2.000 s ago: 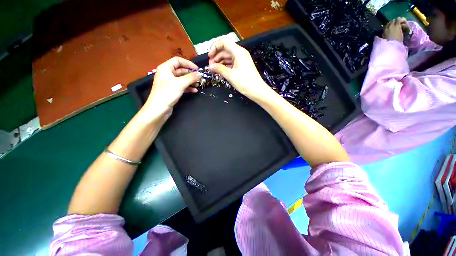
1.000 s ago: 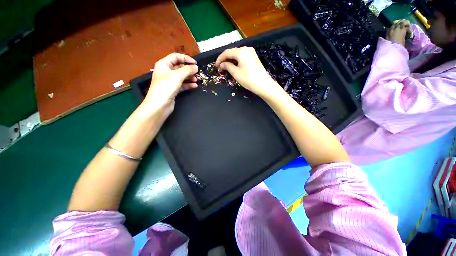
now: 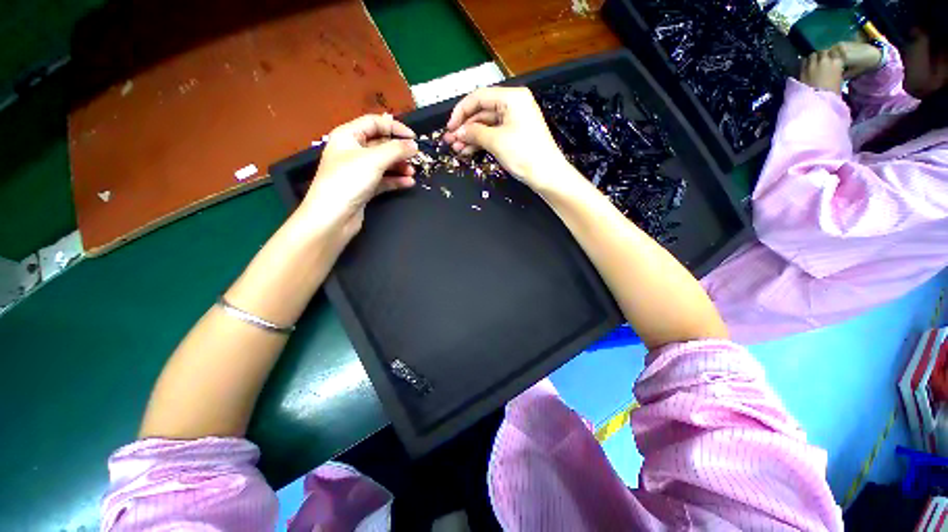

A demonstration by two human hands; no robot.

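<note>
My left hand (image 3: pixel 364 166) is over the upper left of the black parts tray (image 3: pixel 468 281), thumb and fingers pinched on a small dark piece, which looks like a black housing (image 3: pixel 424 139). My right hand (image 3: pixel 499 130) is just right of it, thumb and fingertips together near the piece; whether it holds a tiny contact cannot be told. Tiny gold and silvery metal contacts (image 3: pixel 452 164) lie scattered under the fingertips. Black housings (image 3: pixel 613 156) are heaped in the tray's right section. A few housings (image 3: pixel 411 376) lie at the tray's lower left.
A reddish-brown board (image 3: pixel 229 114) with white bits lies beyond the tray. Another board (image 3: pixel 541 36) is at the top. A neighbour in a pink sleeve (image 3: pixel 832 197) sits at right by a second tray of black parts (image 3: pixel 712 68). Red and white boxes (image 3: pixel 925 379) are at the right edge.
My right hand moved away from the left, lowered to the metal contacts, then rose slightly and closer to my left fingertips. My left hand barely moved. The neighbour's hands shifted.
</note>
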